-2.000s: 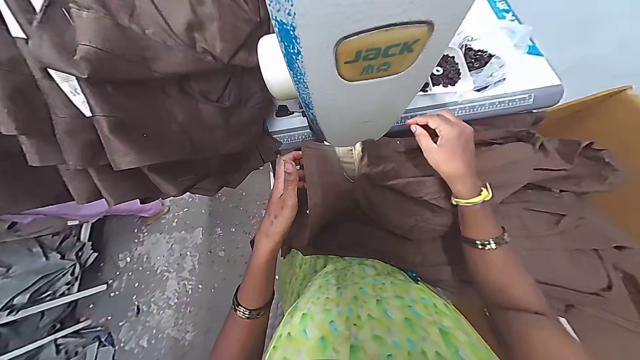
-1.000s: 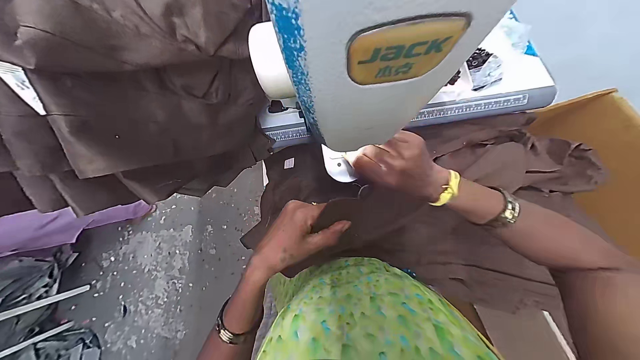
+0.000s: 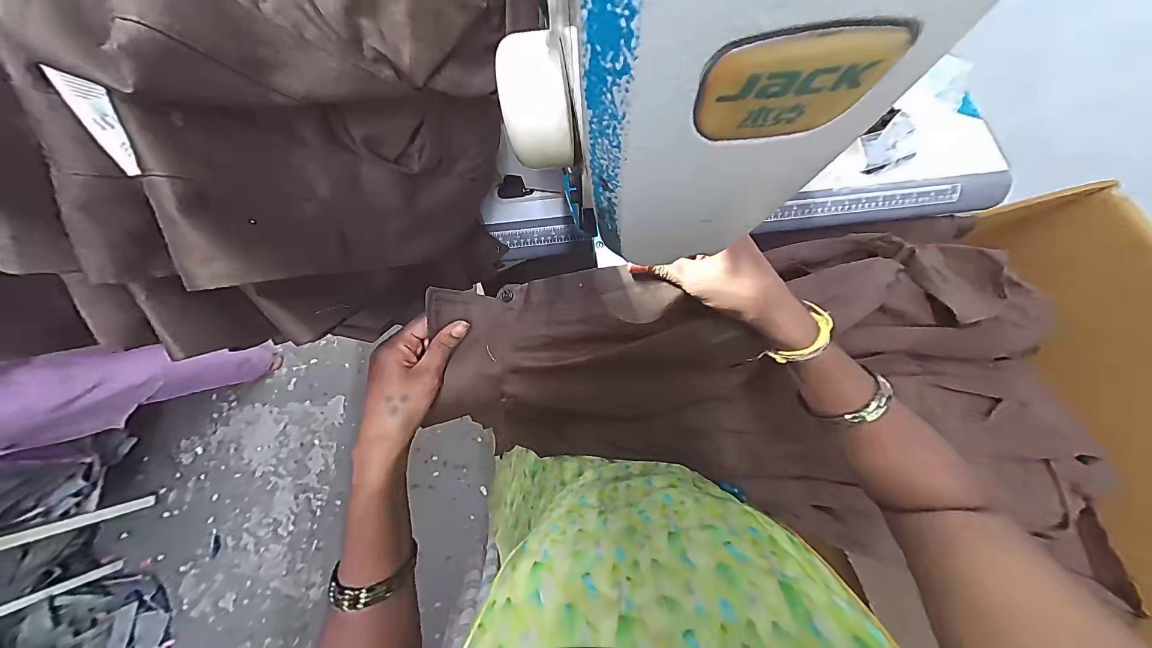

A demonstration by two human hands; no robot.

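Note:
A brown fabric garment piece [image 3: 612, 360] stretches between my hands in front of a white and blue Jack sewing machine [image 3: 765, 117]. My left hand [image 3: 409, 373] pinches its left corner, thumb on top, beside a small dark button [image 3: 507, 293] at the upper edge. Under the machine head, my right hand [image 3: 720, 279] grips the same edge; its fingertips are partly hidden by the cloth and the head. The needle area is hidden behind the head.
Brown garment pieces [image 3: 306, 180] hang at the upper left, above purple cloth [image 3: 126, 387]. More brown cloth [image 3: 954, 360] lies at right beside a cardboard box [image 3: 1071, 270]. The machine bed [image 3: 891, 196] carries a ruler strip and a small plastic bag [image 3: 889, 144].
My left hand has moved left from near the machine head to the cloth's corner, and the piece is now spread out between my hands. My right hand remains close to the head.

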